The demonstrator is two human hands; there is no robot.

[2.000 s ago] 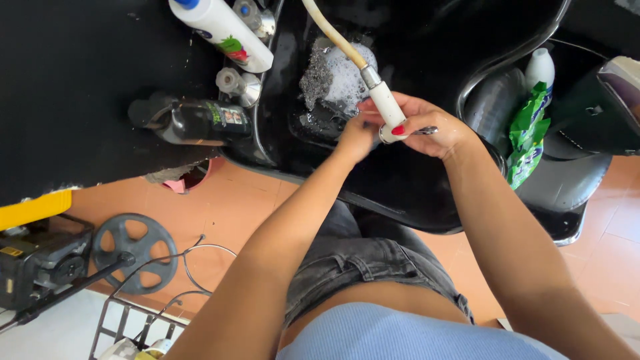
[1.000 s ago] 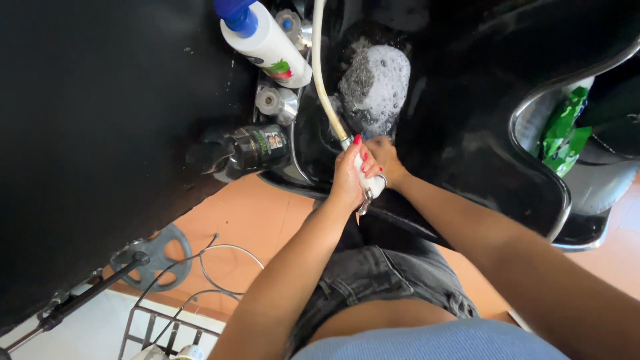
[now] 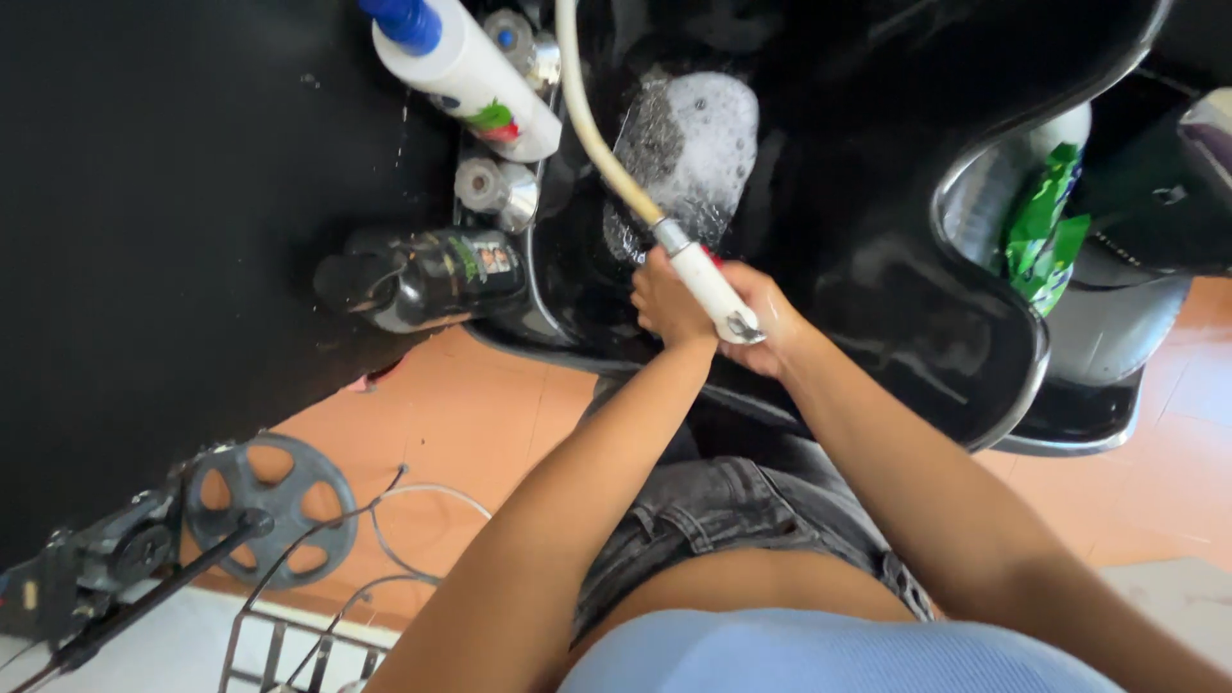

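A white hand shower (image 3: 714,294) on a cream hose (image 3: 606,159) lies over the front of the black washbasin (image 3: 857,279). My right hand (image 3: 767,313) is around the hand shower from the right, with its palm beside the handle. Against the handle's left side is my left hand (image 3: 671,300), its fingers curled and partly hidden; whether it grips anything cannot be told. White foam (image 3: 712,135) and water lie in the basin just beyond both hands.
Left of the basin are a white pump bottle (image 3: 472,82), metal taps (image 3: 496,188) and a dark bottle (image 3: 438,279). A green packet (image 3: 1047,236) is at the right, beyond the basin rim. A spoked wheel (image 3: 271,510) and wire rack (image 3: 279,645) stand lower left.
One second ago my left hand was around the hand shower; now my right hand is around it and my left hand is at its left side. The foam remains in the basin.
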